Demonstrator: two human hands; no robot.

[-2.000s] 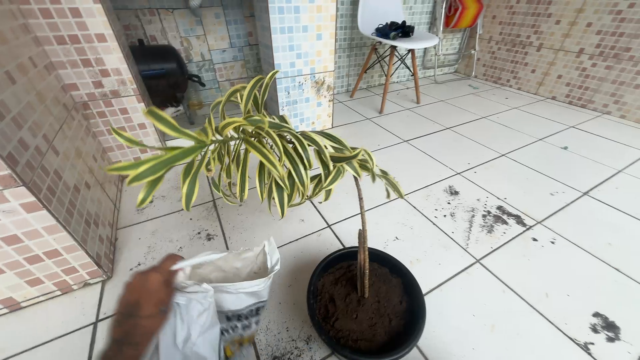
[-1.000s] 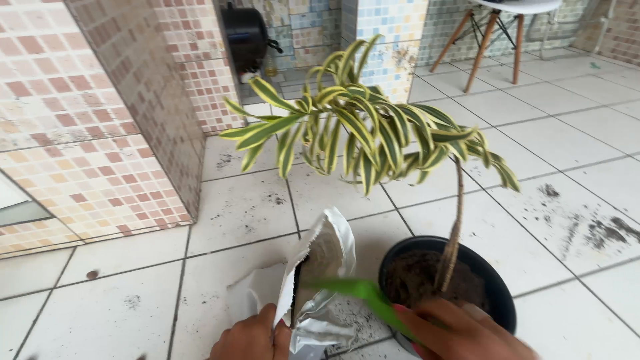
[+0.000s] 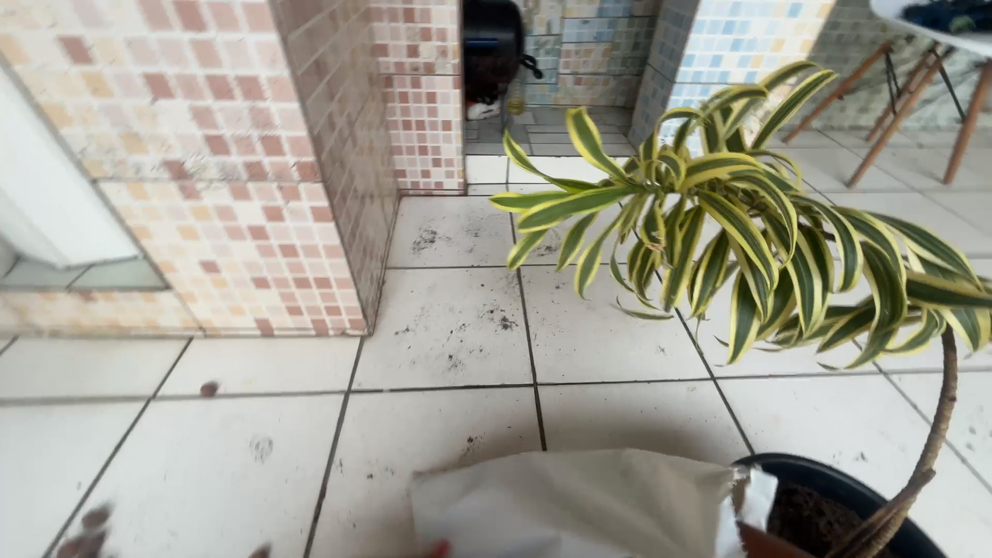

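The white plastic bag (image 3: 573, 504) lies tilted at the bottom centre, its torn mouth turned right, against the rim of the black pot (image 3: 821, 465). Dark soil (image 3: 814, 515) shows in the pot around a slanting woody stem (image 3: 942, 411). The plant's green and yellow striped leaves (image 3: 744, 209) hang to the left. Only a brown patch at the bag's mouth and a small red spot at its lower left edge show at the bottom border; whether either belongs to my hands is unclear. Neither hand can be made out, and the green tool is out of sight.
Soil crumbs (image 3: 504, 319) dot the white floor tiles. A mosaic-tiled pillar (image 3: 232, 194) stands at left, with a dark rounded object (image 3: 492, 50) in the recess beyond. Wooden chair legs (image 3: 899, 116) are at upper right. Small brown blurred shapes (image 3: 97, 515) lie at lower left.
The bag, upright beside the pot before, now leans over to the right against its rim. The green tool and both hands seen a second ago are no longer plainly visible. The view has moved closer.
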